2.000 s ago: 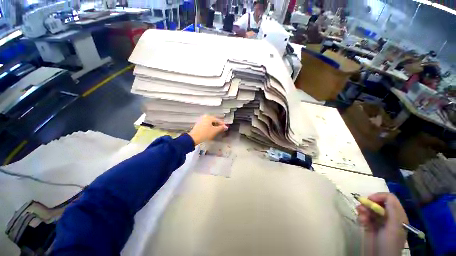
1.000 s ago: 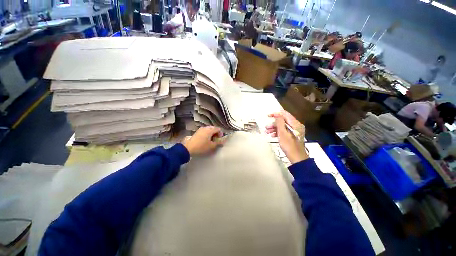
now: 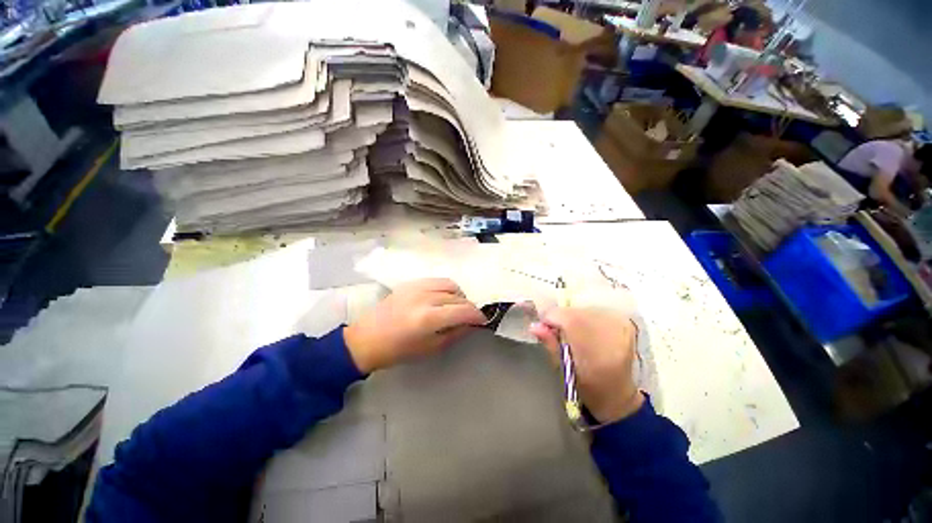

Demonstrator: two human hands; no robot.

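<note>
A beige-grey cover panel [image 3: 475,424] lies in front of me, its far edge between my hands. My left hand [image 3: 414,325] pinches this edge beside a small black label [image 3: 496,313]. My right hand [image 3: 598,358] holds the thread burner pen [image 3: 568,373], striped silver and dark with a yellow tail. Its fingertips are at a small pale flap [image 3: 518,322] at the panel's edge. Whether they pinch the flap is hard to tell.
A tall panel stack [image 3: 235,133] stands beyond the work, with a small blue-black bottle or adapter [image 3: 498,222] at its foot. A side pile of panels [image 3: 46,409] lies left. Dark specks dot the tabletop [image 3: 715,358]. Blue bins [image 3: 833,281], cartons and a person are at the right.
The panel's far edge has come nearer and a greyer face shows. Both hands have come together at the label and flap. My right hand has moved down from beside the stack; the view has tilted down.
</note>
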